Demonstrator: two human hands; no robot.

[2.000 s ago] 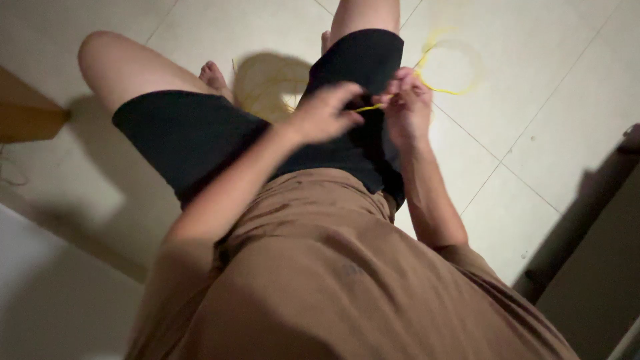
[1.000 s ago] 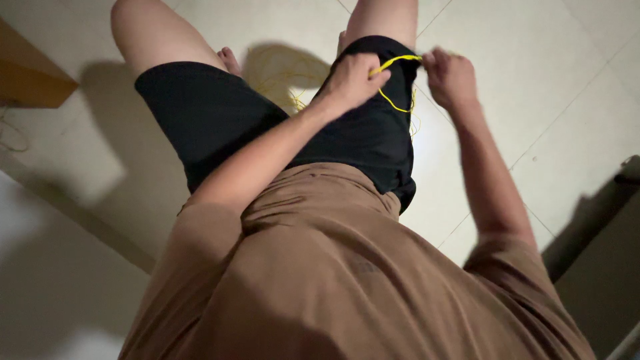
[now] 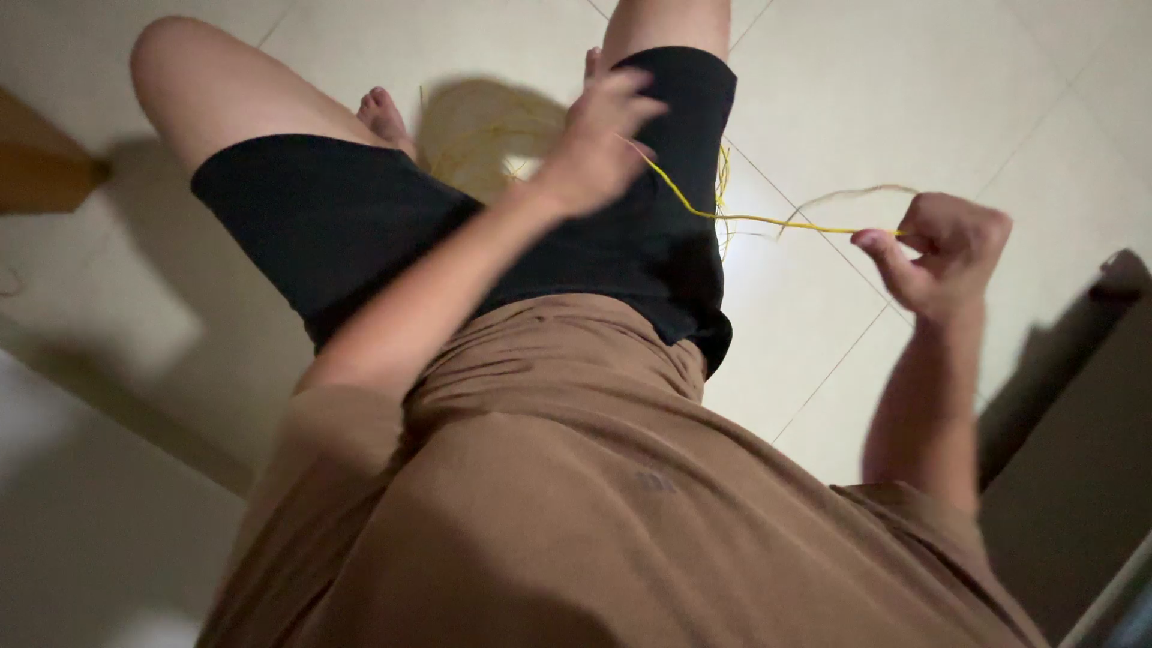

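Note:
A thin yellow cord (image 3: 760, 220) stretches over my thigh and out past it. My right hand (image 3: 954, 247), at the right, pinches it between thumb and fingers, and a loose, blurred length trails above. The other end reaches my left hand (image 3: 607, 148), which is blurred over the black shorts with its fingers spread. Whether the left fingers still touch the cord cannot be told. More thin yellow strands (image 3: 724, 180) hang by the outer edge of the shorts, and a loose tangle of yellow strands (image 3: 477, 135) lies on the floor between my legs.
My bare legs and a foot (image 3: 382, 115) are over the pale tiled floor (image 3: 810, 360). A wooden furniture corner (image 3: 45, 162) stands at the far left. A long dark object (image 3: 1062, 360) lies along the right side, beside a grey surface.
My hands have moved apart. The right has gone outward to the right with the cord, which was a loop between both hands and is now drawn out. The fingers of my left hand have spread.

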